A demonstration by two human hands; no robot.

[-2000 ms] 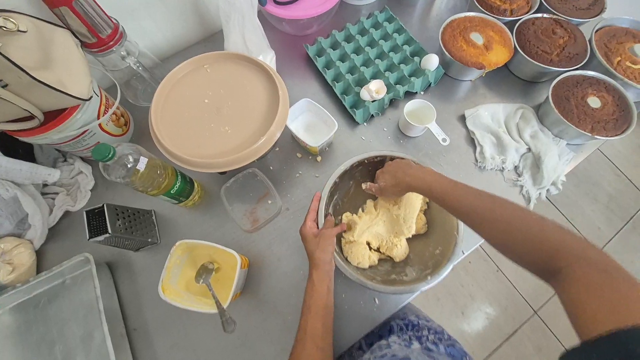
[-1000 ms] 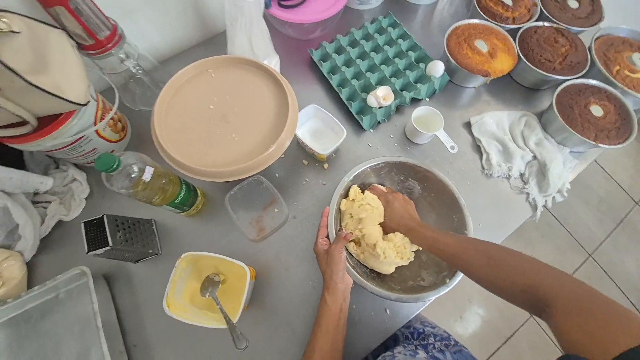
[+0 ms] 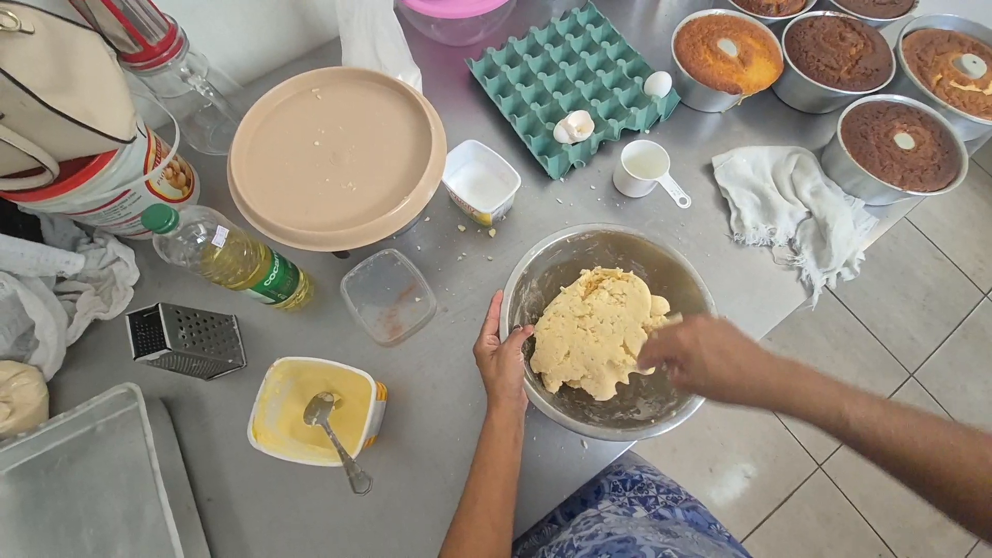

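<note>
A steel mixing bowl [image 3: 674,271] stands at the front edge of the metal table, with a lump of pale yellow dough [image 3: 593,333] in it. My left hand [image 3: 504,353] grips the bowl's left rim, thumb over the edge. My right hand [image 3: 694,356], slightly blurred, is over the right side of the bowl with its curled fingertips at the dough's right edge; whether they hold a bit of dough I cannot tell. Left of the bowl stands a tub of yellow spread [image 3: 283,403] with a metal spoon [image 3: 339,442] resting in it.
Behind the bowl are a white measuring cup [image 3: 642,169], a green egg tray [image 3: 535,85] and a white tub [image 3: 482,182]. A cloth [image 3: 783,201] and several cake pans [image 3: 849,174] lie right. Leftward are a round lid [image 3: 337,155], oil bottle [image 3: 232,260], box grater [image 3: 190,341] and metal tray [image 3: 85,480].
My right hand has moved off the dough's middle to its right edge. The dough now lies as a broader, more rounded lump. My left hand stays on the rim.
</note>
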